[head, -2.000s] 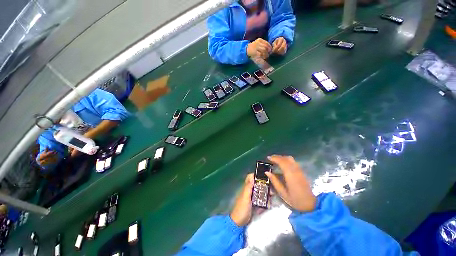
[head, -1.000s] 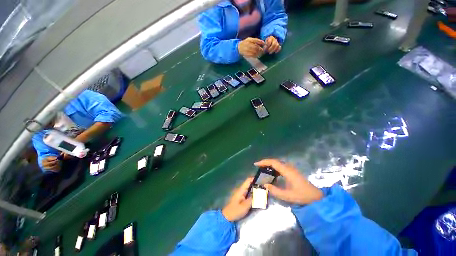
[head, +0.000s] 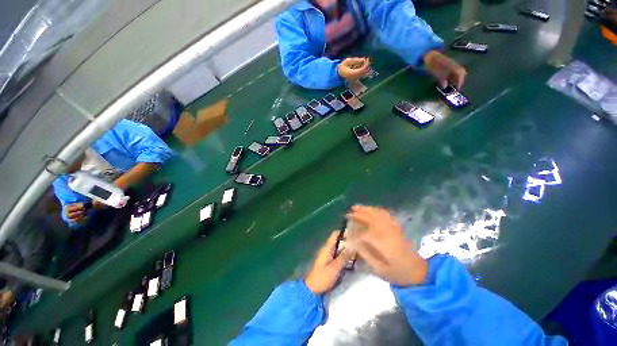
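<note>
A dark mobile phone is held low in the centre of the view, above the green bench. My left hand grips it from its left side. My right hand is over the phone's face and right side, slightly blurred, and hides most of it. Whether the right fingers hold a piece of film or press on the phone cannot be told. A pale shiny sheet lies on the bench below my hands, between my blue sleeves.
Labelled phones stand at the left. Unlabelled phones lie ahead. Film offcuts lie right of my hands. A clear bag is upper right. A person opposite reaches to a phone; another sits left beneath a hanging white device.
The phone was turned over, showing a pale rectangle, and is now mostly covered by my right hand. The person opposite has reached out to a phone at the right. The view has shifted slightly.
</note>
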